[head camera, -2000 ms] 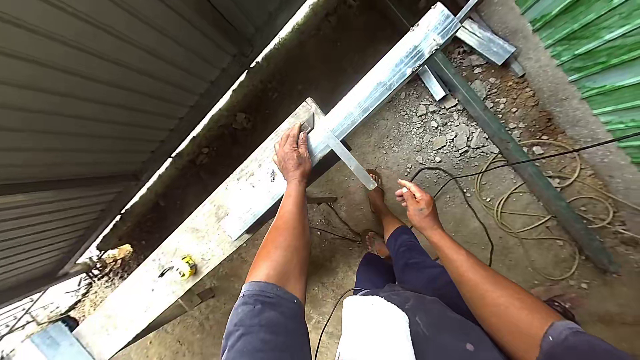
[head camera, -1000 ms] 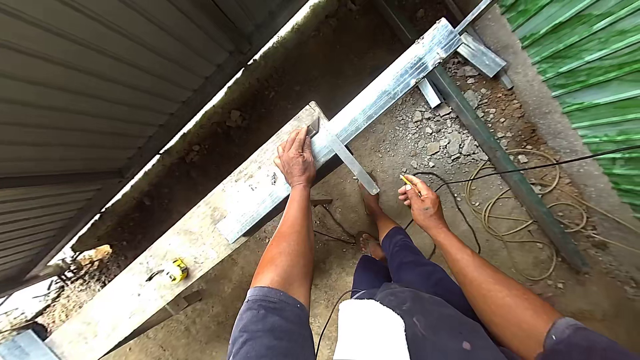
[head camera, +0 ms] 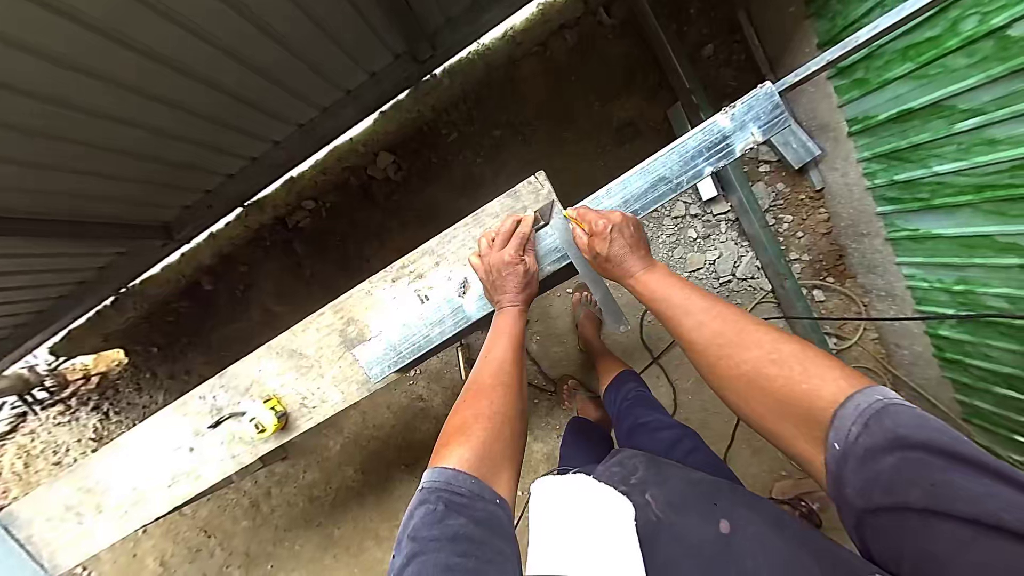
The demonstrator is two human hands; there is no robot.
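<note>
A galvanized metal channel (head camera: 680, 160) lies slantwise, its near end along the edge of a worn wooden plank (head camera: 320, 320). Across it rests a try square, its metal blade (head camera: 596, 280) jutting over the near edge. My left hand (head camera: 508, 262) grips the square's stock (head camera: 544, 214) and presses it against the channel's far side. My right hand (head camera: 612, 242) holds a yellow pencil (head camera: 574, 220), its tip at the blade's upper end. The fingers of my right hand partly cover the pencil.
A yellow tape measure (head camera: 268, 416) sits on the plank. A dark steel beam (head camera: 768, 248) stands under the channel's far part, beside rubble (head camera: 724, 252). Cables and a hose (head camera: 848, 312) lie on the ground. Green corrugated sheeting (head camera: 952, 208) is at the right, grey sheeting (head camera: 160, 96) at the left.
My right hand has moved up and left with the pencil, from beside the blade's free end to its upper end on the channel. My left hand still holds the square.
</note>
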